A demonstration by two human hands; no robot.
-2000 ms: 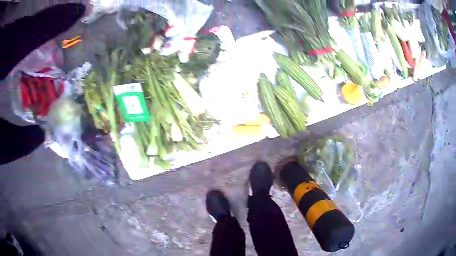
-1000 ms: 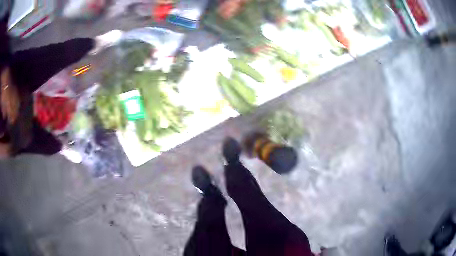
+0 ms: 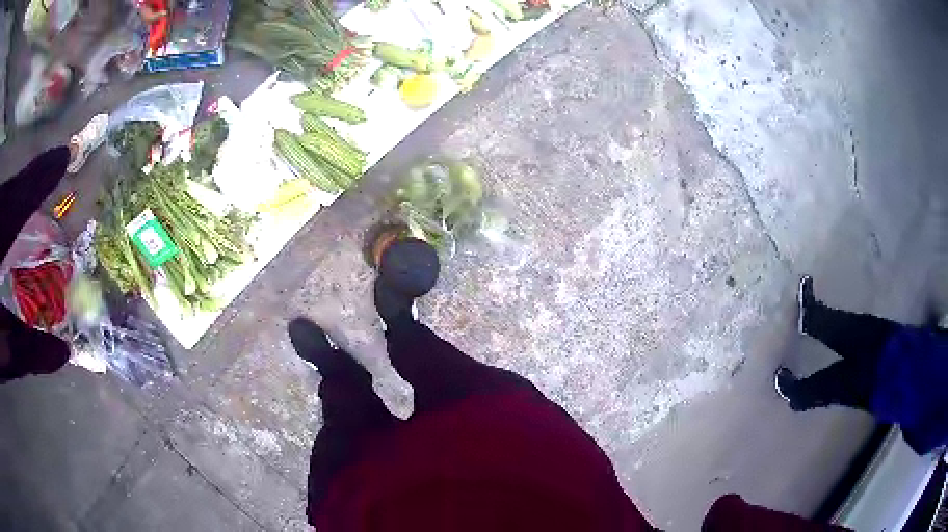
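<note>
Neither of my hands is in view; only a dark red sleeve shows at the bottom right edge. Several ridged green gourds (image 3: 320,154) lie on the white sheeting (image 3: 241,156) at the upper left. A loose pile of leafy greens (image 3: 187,223) lies left of them with a green payment-code card (image 3: 153,239) on top. A cut pumpkin (image 3: 418,91) lies near the sheet's edge, below a thick green gourd (image 3: 401,56). A clear bag of greens (image 3: 442,195) stands on the concrete beside the bollard.
The black-topped bollard (image 3: 410,266) stands right at my feet. Red chillies (image 3: 42,292) are at the far left, near another person's dark legs (image 3: 29,197). A blue-edged scale (image 3: 185,54) is at the top left. A person in blue (image 3: 911,384) is at the right, beside a white vehicle edge.
The view has swung right and down. The vegetables have shifted to the upper left, my dark red clothing now shows at the bottom, and more of the person in blue is in view.
</note>
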